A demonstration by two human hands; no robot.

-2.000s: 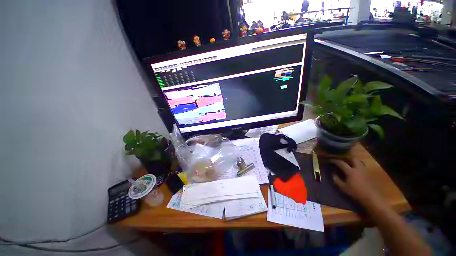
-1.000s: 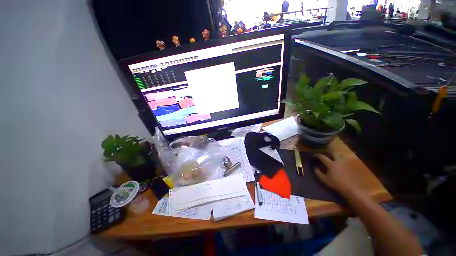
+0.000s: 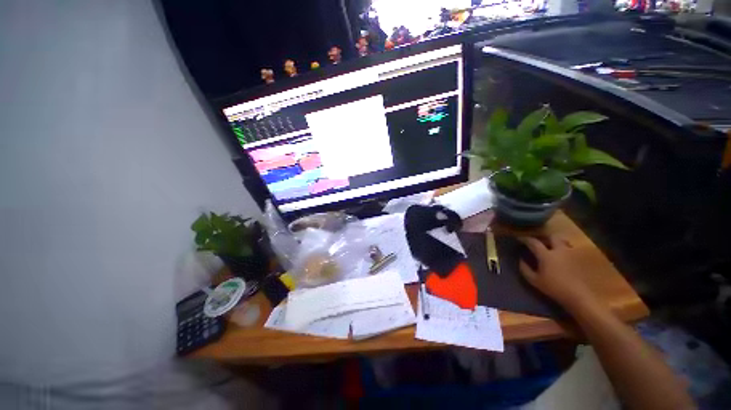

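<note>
My right hand lies palm down at the right edge of the dark mouse pad, fingers forward. A mouse under it is mostly hidden, so its outline cannot be made out. My left hand is out of the picture. The monitor stands behind, with a white window over dark areas and pink and blue shapes. A slim yellowish tool lies on the pad left of my hand. A black fabric piece and a red-orange piece lie together at the pad's left side.
A large potted plant stands behind my hand. A crumpled clear bag, a bulldog clip, a paper stack and a printed sheet lie leftward. A lidded cup, calculator and smaller plant are at left.
A white window has appeared on the monitor since the earliest frame. The camera view has shifted. My right hand stays at the mouse pad's right edge.
</note>
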